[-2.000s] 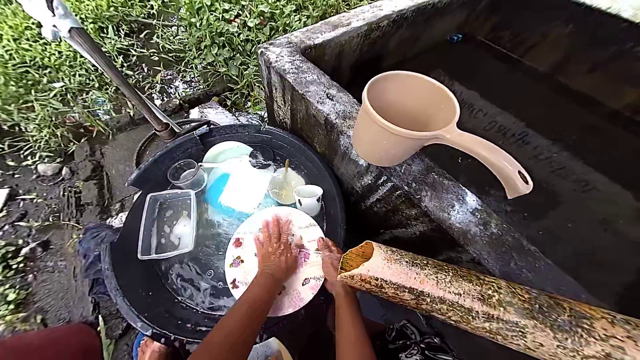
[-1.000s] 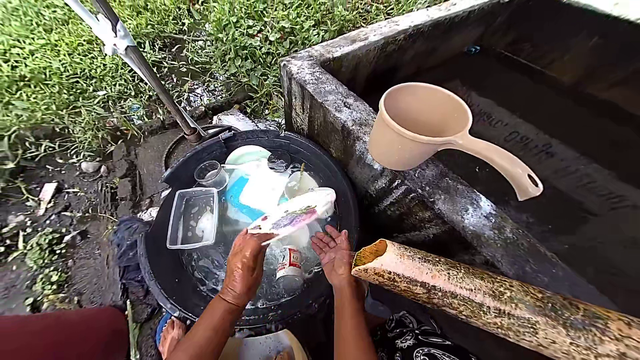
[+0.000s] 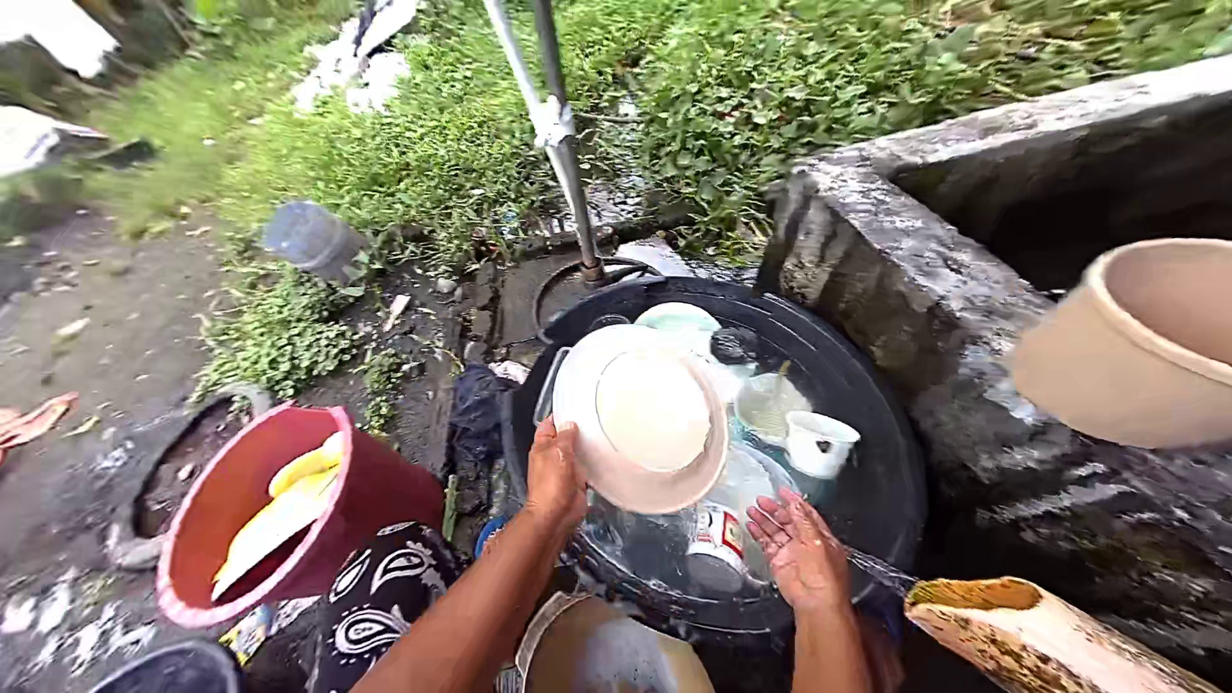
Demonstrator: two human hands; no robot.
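My left hand [image 3: 556,476] grips the lower left rim of a round white plate [image 3: 640,419], raised over a black plastic basin [image 3: 890,433]. Apart from the plate, my right hand [image 3: 801,549] is held palm up with fingers spread and holds nothing. In the basin's water lie a white cup [image 3: 820,444], a bowl [image 3: 770,404], a pale green dish [image 3: 677,318], a dark scrubber [image 3: 734,346] and a container with a red and white label [image 3: 717,534]. Behind the plate, a clear container shows only its edge.
A bamboo spout [image 3: 1039,626] at lower right lets out a thin stream of water. A beige dipper [image 3: 1126,356] is by the concrete tank wall [image 3: 924,279]. Left stands a red bucket [image 3: 395,500] holding yellow and white things. A metal pole [image 3: 573,183] rises behind the basin.
The plate, tilted between both hands a second ago, is now to the left in my left hand alone. The view has swung left, bringing the red bucket in.
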